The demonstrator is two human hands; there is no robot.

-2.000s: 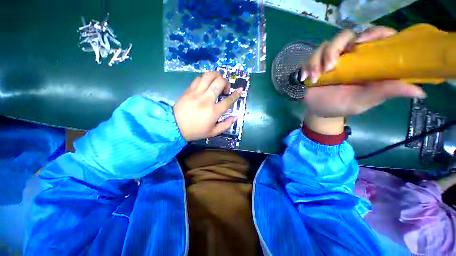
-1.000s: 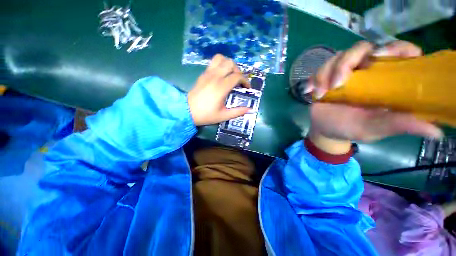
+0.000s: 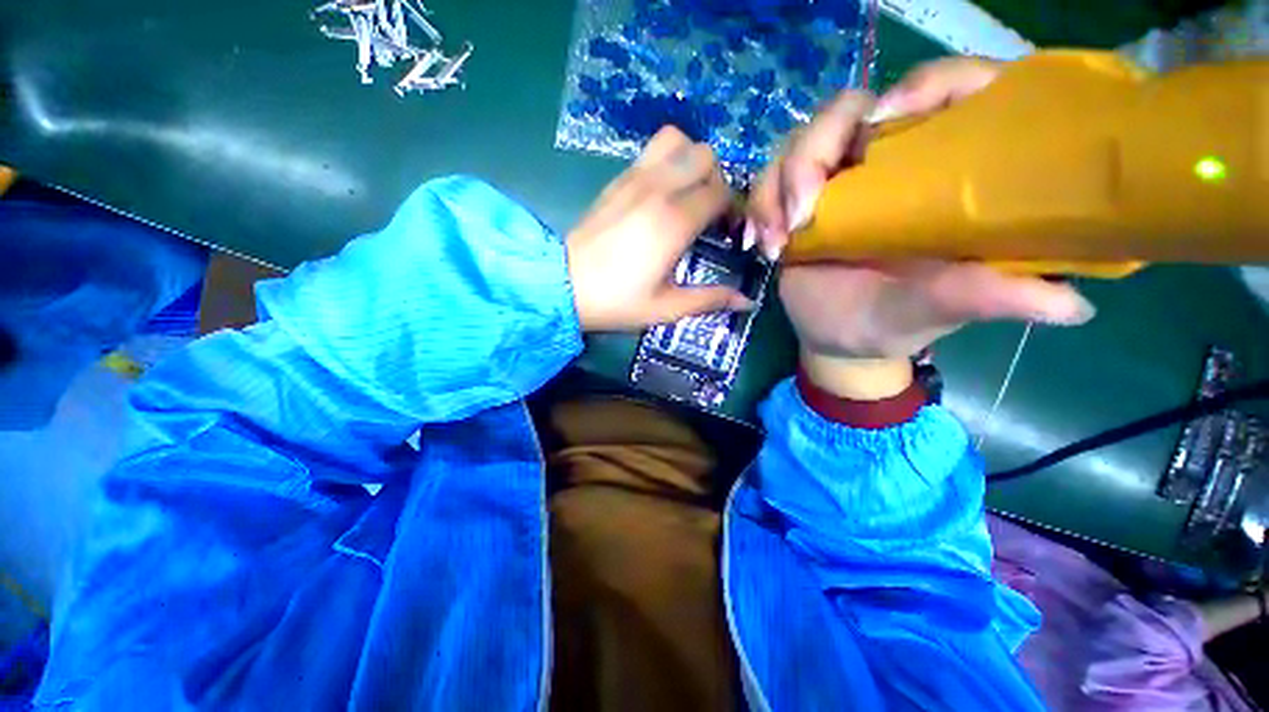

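Observation:
An open phone unit (image 3: 692, 344) lies on the dark-green bench in front of me, its upper end partly hidden by my hands. My left hand (image 3: 657, 239) rests over its left side, with the fingers at the upper part and the thumb across the middle; it holds the unit against the bench. My right hand (image 3: 870, 264) is closed around a thick yellow-orange electric screwdriver (image 3: 1002, 167) with a lit green light. The screwdriver's front end is at the phone's upper right; the bit is hidden by my fingers.
A clear bag of blue parts (image 3: 710, 70) lies just beyond the phone. A pile of thin white slivers (image 3: 397, 42) is at the upper left. Dark phone units (image 3: 1214, 445) lie at the right, crossed by a black cord (image 3: 1099, 441). A person's pink sleeve (image 3: 1113, 619) is at the lower right.
My right hand has moved the screwdriver left, from over the round grey tray to the phone's upper end. The green light now shows. The view has shifted, and my left hand stays on the phone.

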